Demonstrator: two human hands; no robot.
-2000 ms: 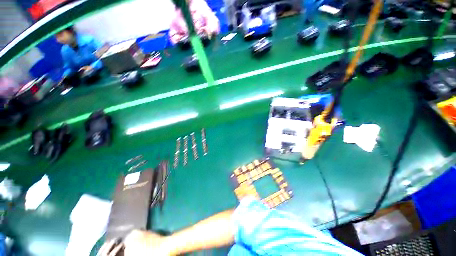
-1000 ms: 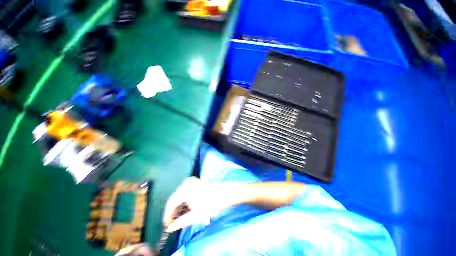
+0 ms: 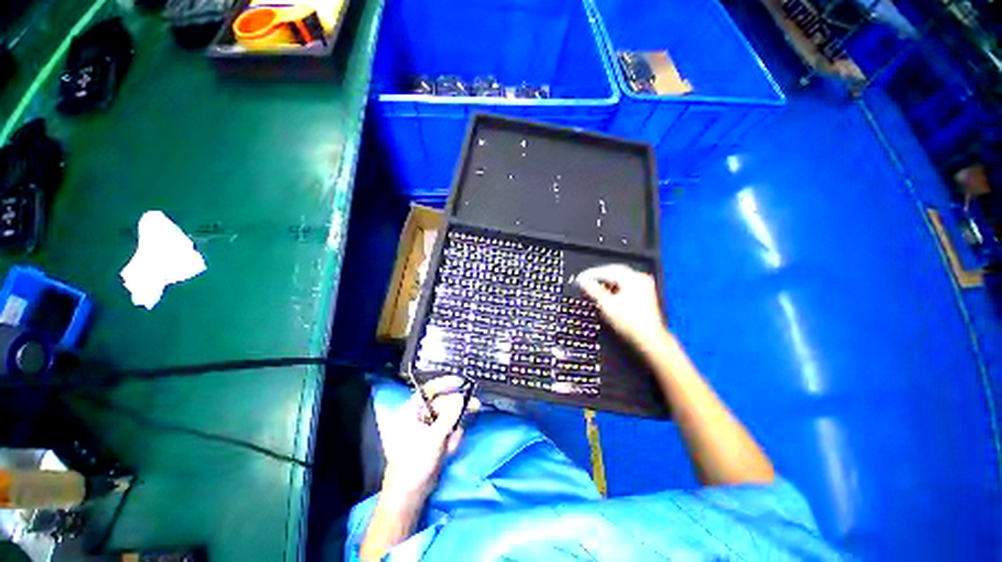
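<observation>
A large black tray [image 3: 628, 379] with two compartments lies at the wearer's lap, beside the bench. Its near compartment holds several shiny rows of small components [image 3: 500, 313]; the far one holds only a few scattered bright specks. My right hand [image 3: 632, 305] is over the near compartment, at the right end of the rows. Its fingers are close together and blurred; whether they hold a part cannot be told. My left hand [image 3: 418, 439] is at the tray's near left corner, its fingers closed around a thin dark object [image 3: 464, 404].
Green bench [image 3: 258, 318] at left, with a pale cloth [image 3: 160, 259], a small blue bin [image 3: 44, 307], black devices [image 3: 97, 72] and a cable. A box with an orange item [image 3: 275, 26] stands at its far edge. Large blue bins [image 3: 494, 107] stand beyond the tray; a cardboard box [image 3: 398, 296] is beside it.
The view has turned right, from the bench to the tray. My right hand has moved out over the tray's rows. My left hand is now fully in view near the tray's corner.
</observation>
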